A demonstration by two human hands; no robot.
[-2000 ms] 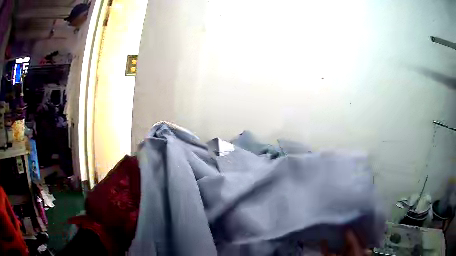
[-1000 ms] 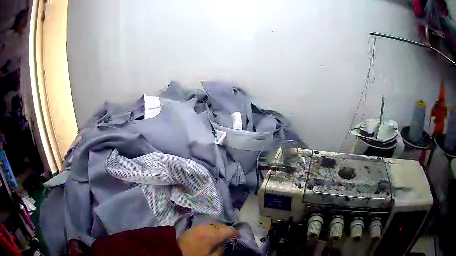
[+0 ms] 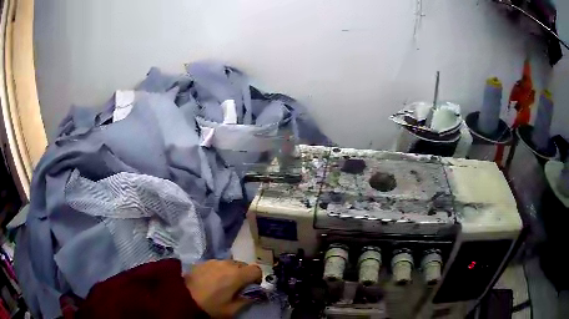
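My left hand [image 3: 221,285], in a dark red sleeve, is at the bottom centre, beside the dark needle area at the left end of the overlock machine [image 3: 480,196]. Its fingers are closed on a small part of grey-blue cloth [image 3: 265,308], partly cut off by the lower edge. My right hand is not in view. A large heap of grey-blue garment pieces [image 3: 153,134] lies left of the machine, with a striped white-blue part [image 3: 143,202] in front and white bands [image 3: 229,112] on top. The machine has four pale knobs and red digits on its dark panel.
Thread cones [image 3: 492,106] with yellow tips stand in holders behind the machine at the right. A pale cup [image 3: 430,128] with white bits and an upright spike is beside them. An orange strip [image 3: 521,93] hangs there. A white wall [image 3: 299,43] rises behind the heap.
The view has turned down and right from the wall and lifted cloth to the machine. The cloth now lies on the heap. My left hand has come into view, then closer beside the needle area.
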